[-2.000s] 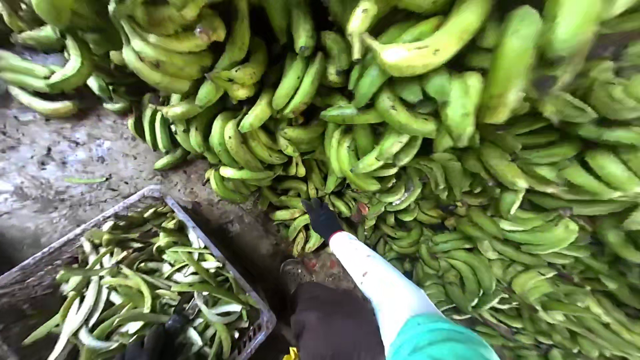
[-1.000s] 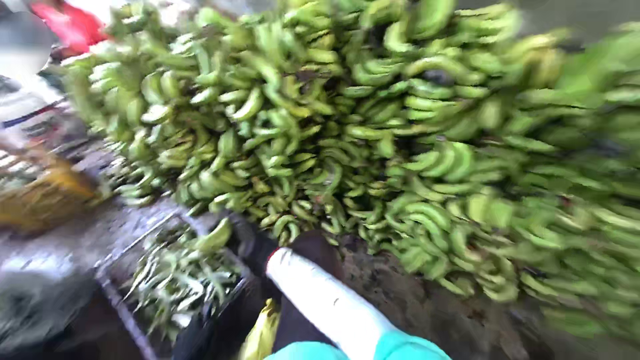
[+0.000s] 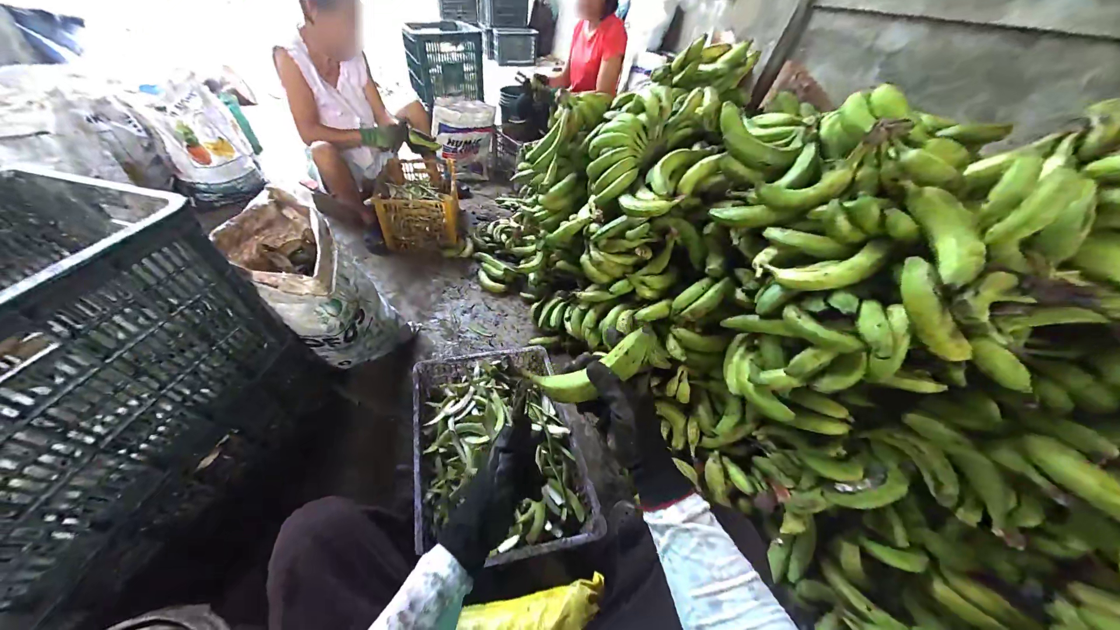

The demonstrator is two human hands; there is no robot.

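Dark gloves cover both hands. My right hand (image 3: pixel 623 407) grips a green plantain (image 3: pixel 591 372) above the right edge of a grey plastic crate (image 3: pixel 422 490). Over that crate, my left hand (image 3: pixel 512 459) reaches toward the plantain's left end; whether it holds a tool is too dark to tell. Green peel strips (image 3: pixel 472 420) fill much of the crate. A large heap of green plantains (image 3: pixel 787 262) rises close beside my right hand and spreads to the right.
A tall dark plastic crate (image 3: pixel 157 350) stands at left, beside an open woven sack (image 3: pixel 350 306). Farther back, a person in green gloves (image 3: pixel 337 105) sits by a yellow crate (image 3: pixel 416 223); a person in red (image 3: pixel 598 52) is beyond. A yellow bag (image 3: pixel 534 608) lies near my legs.
My right hand was empty-looking at the heap two seconds ago; it now holds a plantain over the crate's edge. The view has swung up and to the left.
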